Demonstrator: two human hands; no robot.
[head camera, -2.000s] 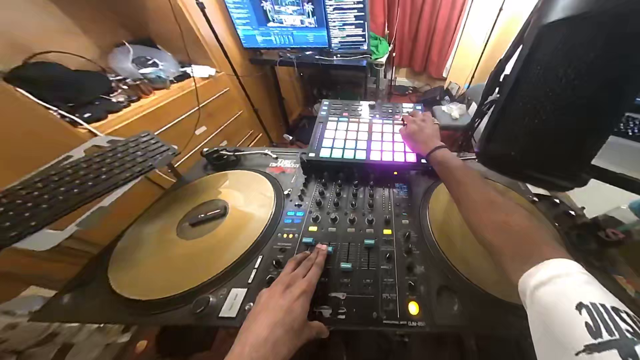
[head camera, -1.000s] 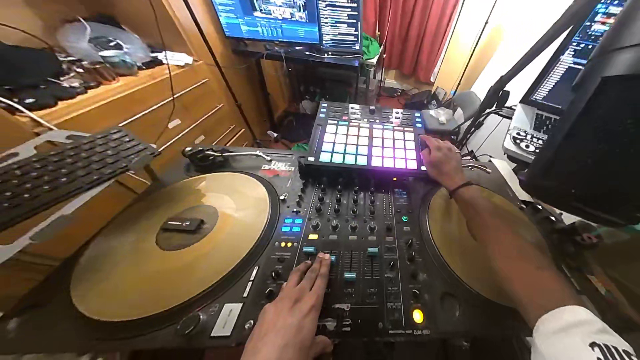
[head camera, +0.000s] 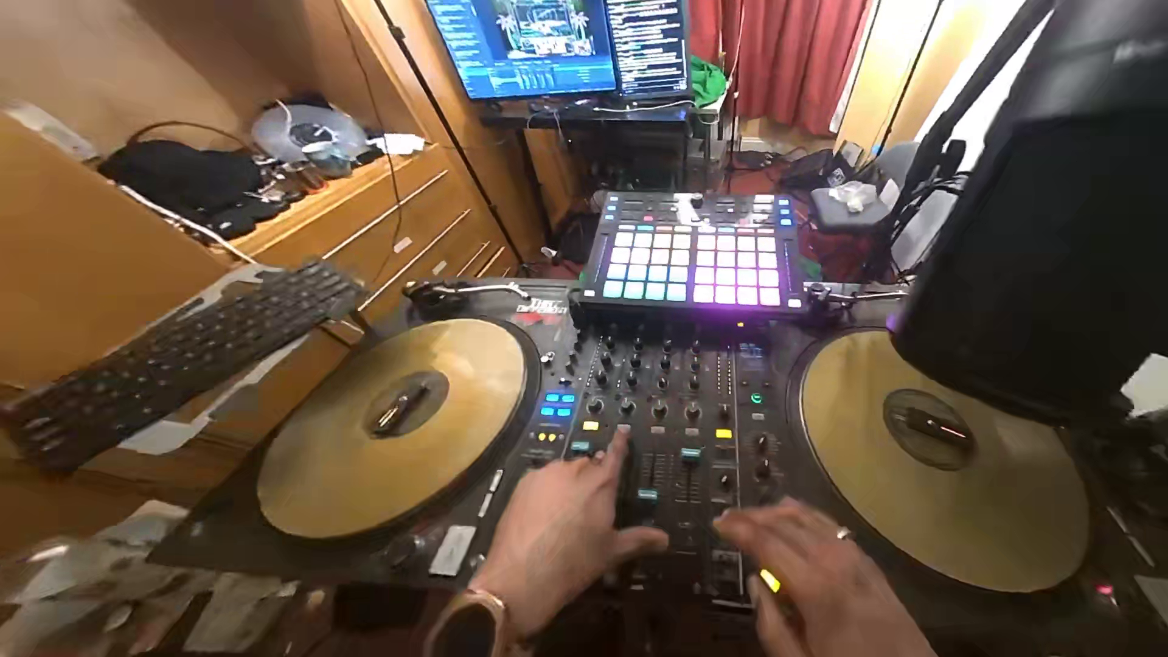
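Observation:
My left hand (head camera: 570, 520), a watch on its wrist, lies over the left faders of a black DJ mixer (head camera: 662, 411), index finger extended forward and thumb spread to the right. Over the mixer's lower right part is my right hand (head camera: 812, 570), slightly blurred, with a ring on one finger and nothing seen in its grasp. Turntables flank the mixer, one with a gold record (head camera: 456, 383) at left, the other with a gold record (head camera: 1013, 493) at right. A pad controller (head camera: 693, 255) with lit pads stands behind the mixer.
A black keyboard (head camera: 182, 365) rests on a stand at the left. A large black object (head camera: 1040, 265) hangs over the right turntable's far side. Beyond are a monitor (head camera: 538, 46), a wooden dresser (head camera: 429, 219) and a chair (head camera: 849, 205).
My right hand has come back from the pad controller's right edge to the mixer's lower right part. My left hand remains at the left faders, its thumb now spread out.

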